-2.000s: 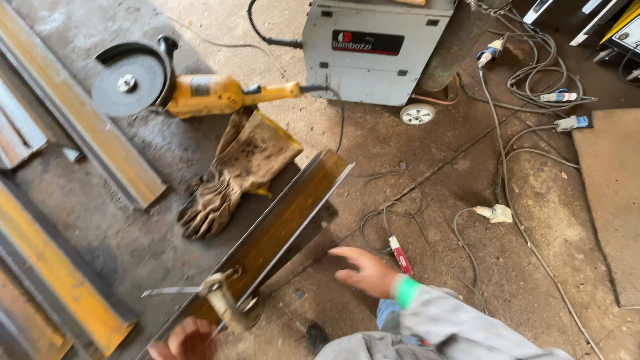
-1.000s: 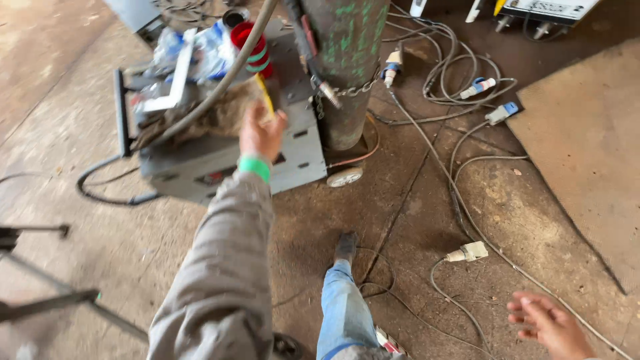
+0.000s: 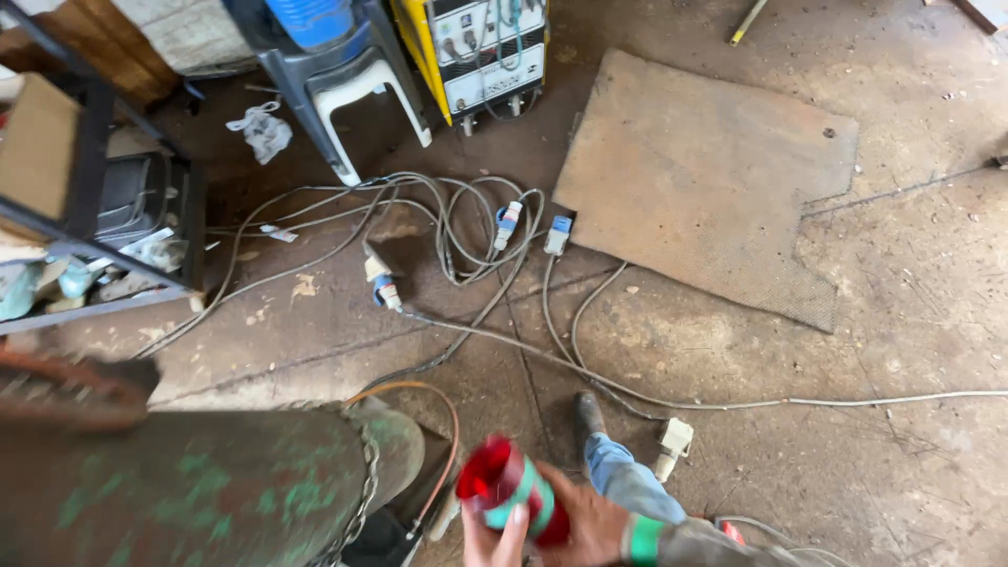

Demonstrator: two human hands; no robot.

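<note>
A red cup with green bands [image 3: 516, 492] is tilted at the bottom centre, its open mouth toward the upper left; motion blurs it. My right hand [image 3: 587, 512], below a green cuff, is closed around its lower right side. Fingers of my left hand [image 3: 496, 539] touch the near side of the cup, gripping it from below in the picture. The rest of the left hand is cut off by the frame's lower edge. What the cup holds inside cannot be made out.
A green-marked gas cylinder [image 3: 197, 488] with a chain [image 3: 368, 480] lies across the lower left of view. Cables [image 3: 472, 331] with plugs run over the floor. Beyond are a worn mat [image 3: 709, 173], a yellow-sided welding machine [image 3: 480, 63], stacked plastic chairs [image 3: 315, 71] and a metal shelf [image 3: 102, 197].
The red cup, earlier on top of the machine beside the cylinder, is now in both hands. My hands, apart one second ago, have come together. The view has swung right.
</note>
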